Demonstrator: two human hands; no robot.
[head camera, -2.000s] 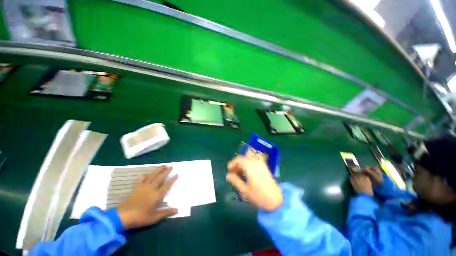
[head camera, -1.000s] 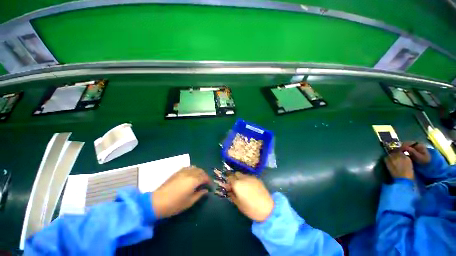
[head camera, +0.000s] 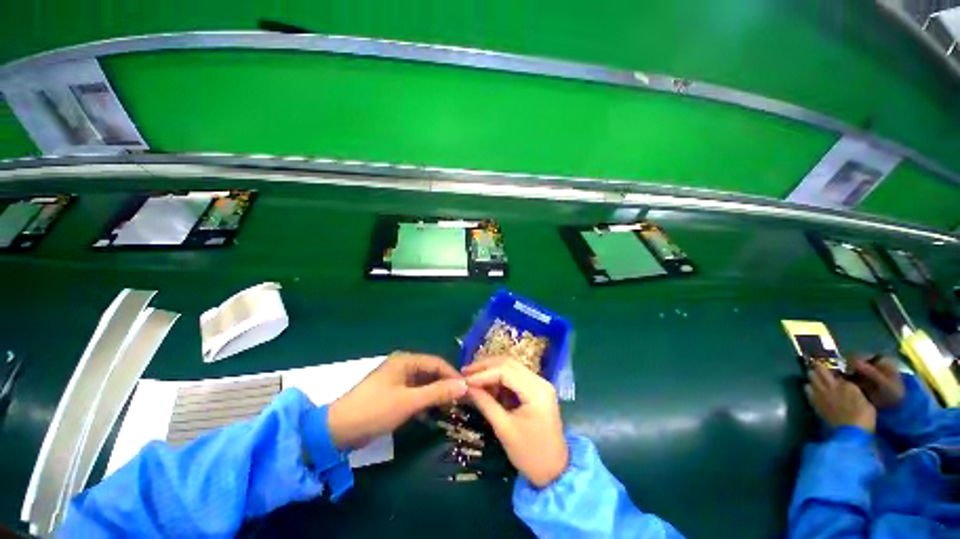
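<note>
My left hand [head camera: 396,398] and my right hand [head camera: 520,414] meet at the fingertips in front of the blue bin. Something tiny is pinched between them, too small to make out. The blue parts bin [head camera: 558,342] holds a heap of small tan parts [head camera: 513,345]; my right hand covers its near edge. Small dark parts [head camera: 460,440] with metallic glints lie loose on the surface below my fingertips. The white tape sheet [head camera: 305,381] with a grey-beige ruled band lies under and beside my left forearm.
Long white-grey strips [head camera: 93,405] lie at the left. A folded white pad [head camera: 244,320] lies beyond the sheet. Open tablets [head camera: 436,251] stand in a row along the green divider [head camera: 474,116]. At the right, another person's hands [head camera: 848,394] work at a yellow-edged piece.
My right hand has left the loose dark parts and my left hand has moved right, so their fingertips now meet. The view has shifted slightly.
</note>
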